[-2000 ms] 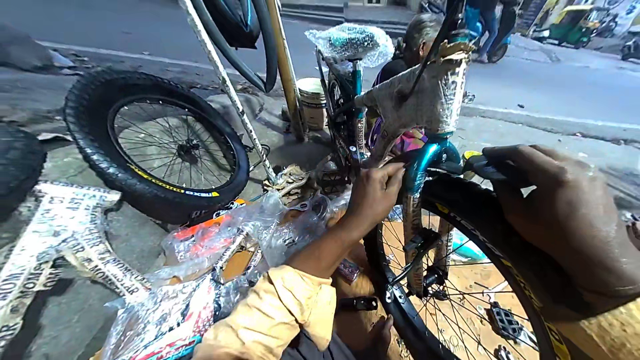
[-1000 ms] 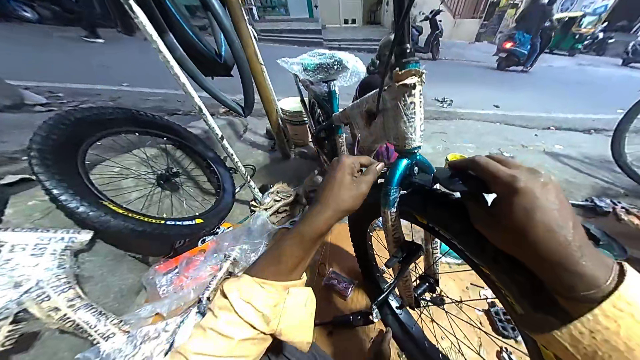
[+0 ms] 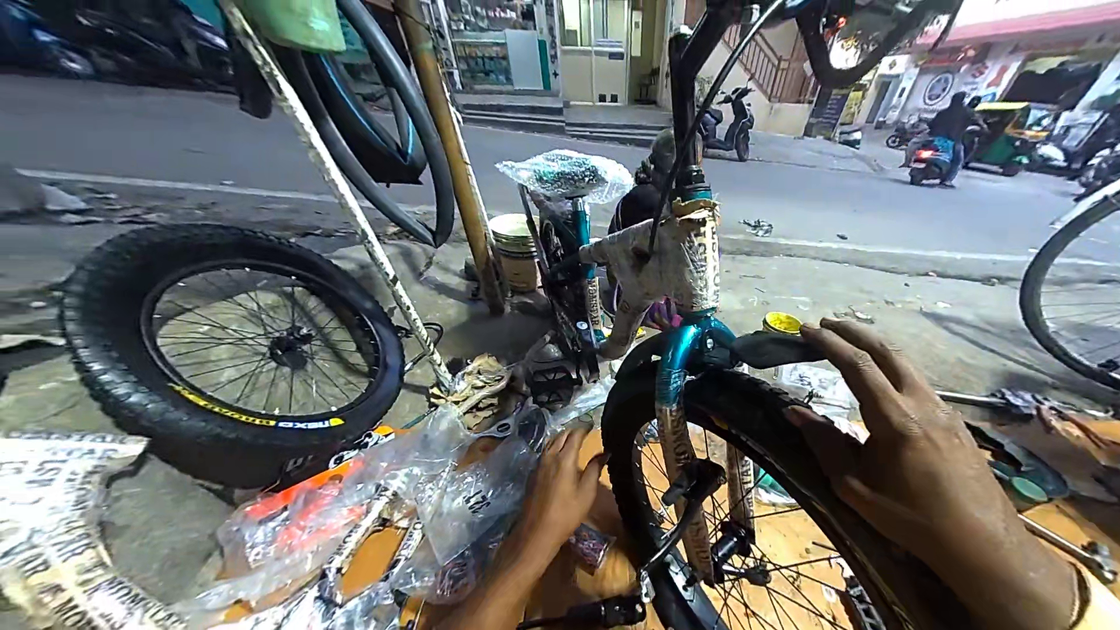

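A bicycle stands in front of me, its teal fork (image 3: pixel 675 363) partly wrapped in printed paper and straddling the black front wheel's tyre (image 3: pixel 744 407). My right hand (image 3: pixel 901 437) is at the tyre's right side, fingers reaching over a black mudguard-like piece (image 3: pixel 774 350) behind the fork crown; its exact grip is unclear. Left of the wheel, my left hand (image 3: pixel 564 486) is low beside clear plastic wrapping (image 3: pixel 472 490); its fingertips are partly hidden and I cannot tell whether they hold anything. The paper-wrapped head tube (image 3: pixel 697 258) rises above the fork. Bubble wrap covers the saddle (image 3: pixel 564 175).
A fat-tyred wheel (image 3: pixel 236 350) lies at left near a leaning white pole (image 3: pixel 337 192). A bucket (image 3: pixel 514 254) stands behind, with a person (image 3: pixel 647 179) crouching beyond the frame. Tools and parts lie at right near another bicycle wheel (image 3: pixel 1063 289). A scooter rider (image 3: pixel 945 140) is on the road.
My left hand has moved from beside the fork crown down toward the plastic wrapping. My right hand stays near the tyre and the black piece. The view has shifted.
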